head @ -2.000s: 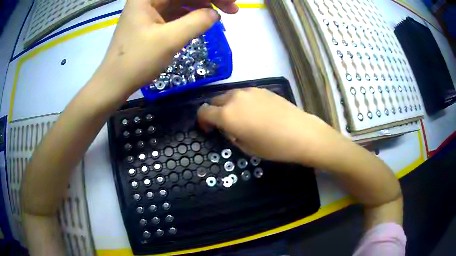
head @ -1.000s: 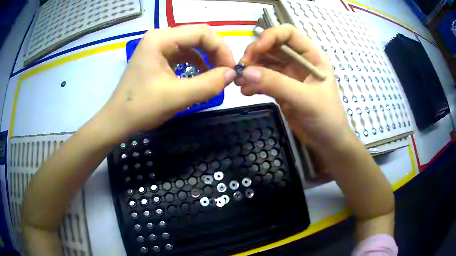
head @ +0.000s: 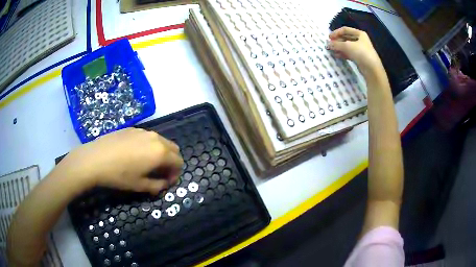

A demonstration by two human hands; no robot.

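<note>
The black tray (head: 229, 208) lies in front of me, with silver flanged parts standing in its pockets at the lower left and loose silver discs (head: 181, 192) in its middle. My left hand (head: 130, 161) is over the tray, its fingertips down beside the loose discs; what they hold is hidden. My right hand (head: 352, 47) reaches over the far right part of the loaded pale tray (head: 308, 78), its fingertips at the small rings; it is too small to tell if it holds one. The stick tool cannot be made out.
The blue bin (head: 147, 96) with silver parts stands behind the black tray. Stacked pale trays (head: 229, 99) lie under the loaded one. Dark stacked trays (head: 396, 68) stand at far right. Slotted pale trays lie at far left (head: 47, 36) and near left (head: 21, 182).
The view has swung right. My hands, together at a small part one second ago, have parted: the left went down to the black tray, the right out over the loaded pale tray.
</note>
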